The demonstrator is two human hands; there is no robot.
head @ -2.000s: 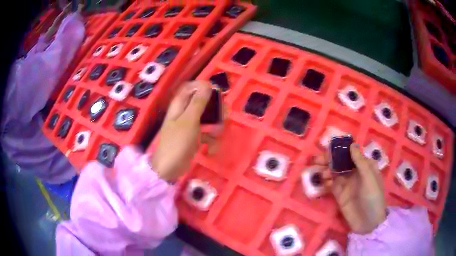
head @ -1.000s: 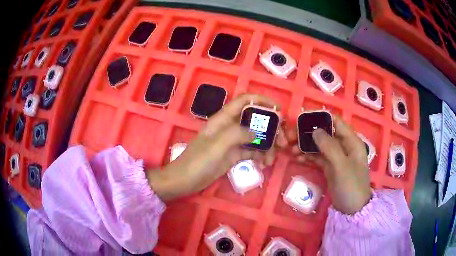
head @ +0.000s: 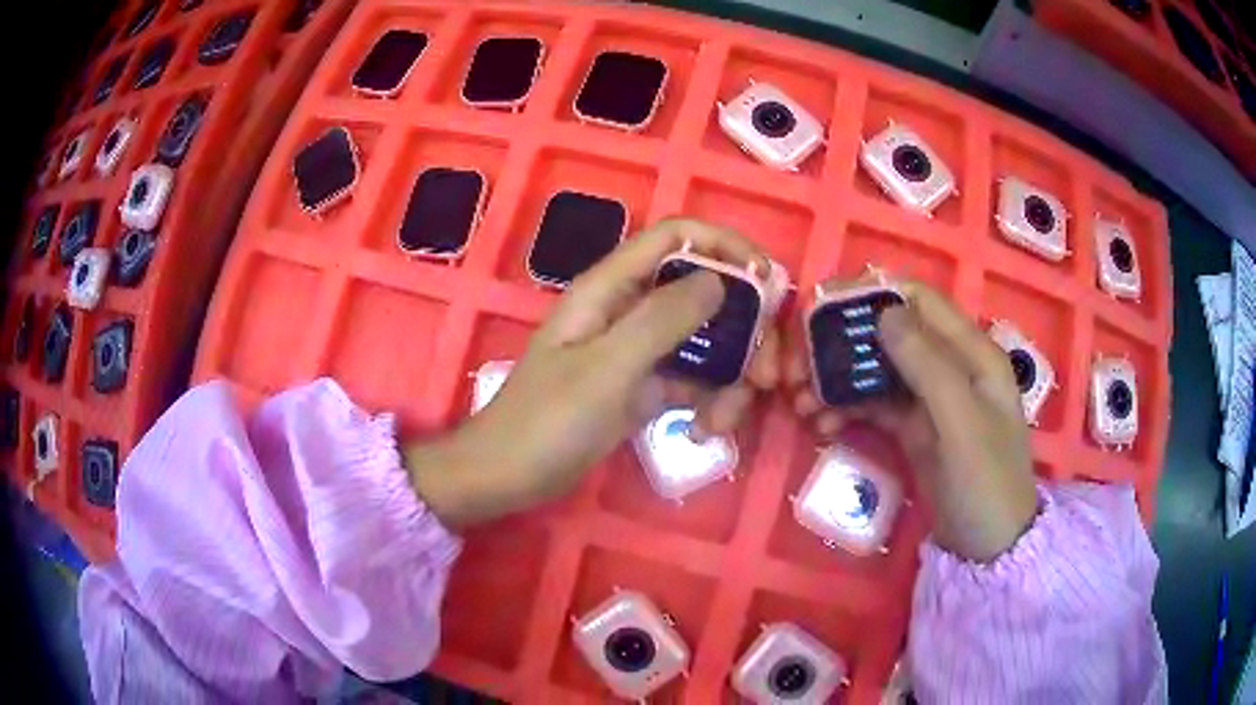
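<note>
My left hand (head: 606, 344) holds a smartwatch (head: 716, 331) with a rose-gold case, its thumb on the upper part of the lit screen, where a little white text shows. My right hand (head: 950, 400) holds a second smartwatch (head: 857, 347), its thumb at the screen's upper right; rows of white menu text show on black. Both watches face up, side by side and apart, above the red-orange foam tray (head: 517, 551). The fingers under the watches are partly hidden.
Face-up watches with black screens (head: 503, 72) lie in the tray's upper left. Pink face-down watches (head: 630, 645) lie right and below. A side tray (head: 193, 248) of mixed watches stands left. Paper sheets (head: 1230, 372) lie right; a far tray (head: 1102, 41) is upper right.
The left watch's QR-code screen has given way to white text partly under the thumb. The right watch now shows several menu lines, and its thumb has moved up. Both hands stay over the tray.
</note>
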